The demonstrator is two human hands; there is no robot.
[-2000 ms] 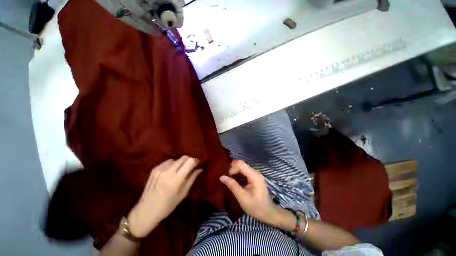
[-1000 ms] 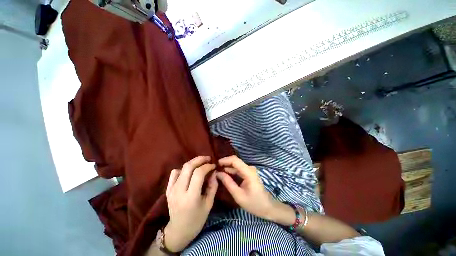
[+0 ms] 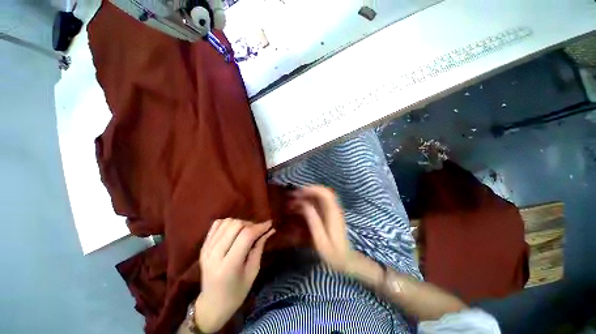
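Note:
A large dark red cloth [image 3: 176, 130] lies over the left part of the white table and hangs down onto the lap. Its upper right edge runs under the sewing machine head [image 3: 186, 18] at the lit presser foot [image 3: 225, 52]. My left hand [image 3: 232, 258] pinches the cloth near its right edge, fingertips together. My right hand [image 3: 327, 225] is blurred, just right of it, over a folded part of the cloth edge; whether its fingers grip the cloth cannot be told.
The white table [image 3: 340, 111] has a printed ruler [image 3: 418, 75] along its front edge. Spare red pieces [image 3: 470, 235] lie on a wooden stool [image 3: 546, 244] at right. Striped clothing [image 3: 356, 176] covers the lap. Scraps litter the floor. A dark part [image 3: 66, 29] is at upper left.
Both hands came together at the cloth's right edge, then moved slightly apart. My right hand has shifted up and right. The cloth's lower left part has settled lower.

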